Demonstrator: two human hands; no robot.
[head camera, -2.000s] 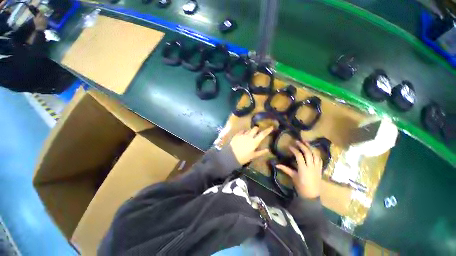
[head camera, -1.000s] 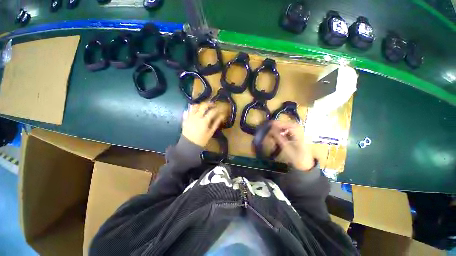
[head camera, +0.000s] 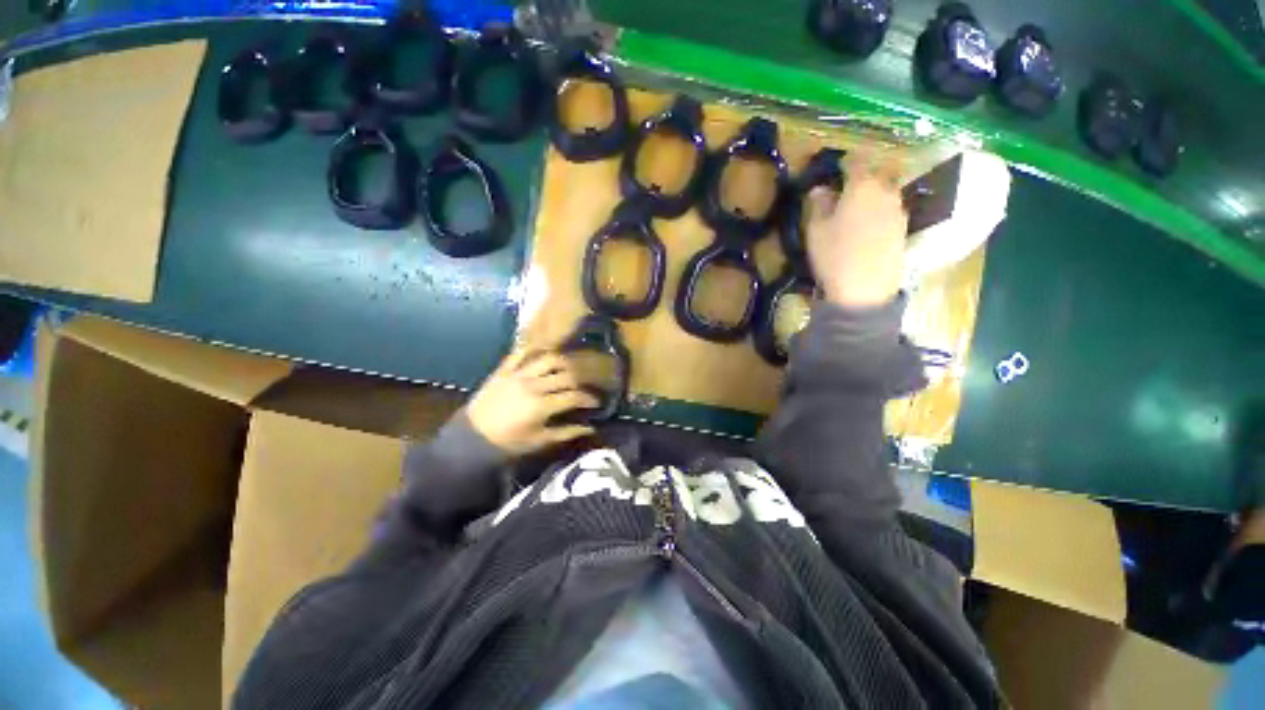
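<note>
Black open oval housing frames stand in loose rows on the tan cardboard sheet and on the green bench to its left. My left hand is at the sheet's near left edge, its fingers on a housing frame. My right hand reaches to the far right part of the sheet, on a black frame partly hidden by the hand. Another frame lies partly under my right sleeve. Other frames, such as one in the middle, lie untouched.
A white-wrapped block is at the sheet's right end. Two small white rings lie on the green bench. Dark assembled housings sit on the belt beyond the green edge. Open cartons stand below the bench; a flat cardboard lies left.
My right hand has moved from the near side to the far right of the sheet. My left hand has moved nearer to me. A second frame now stands in the nearer row on the left bench.
</note>
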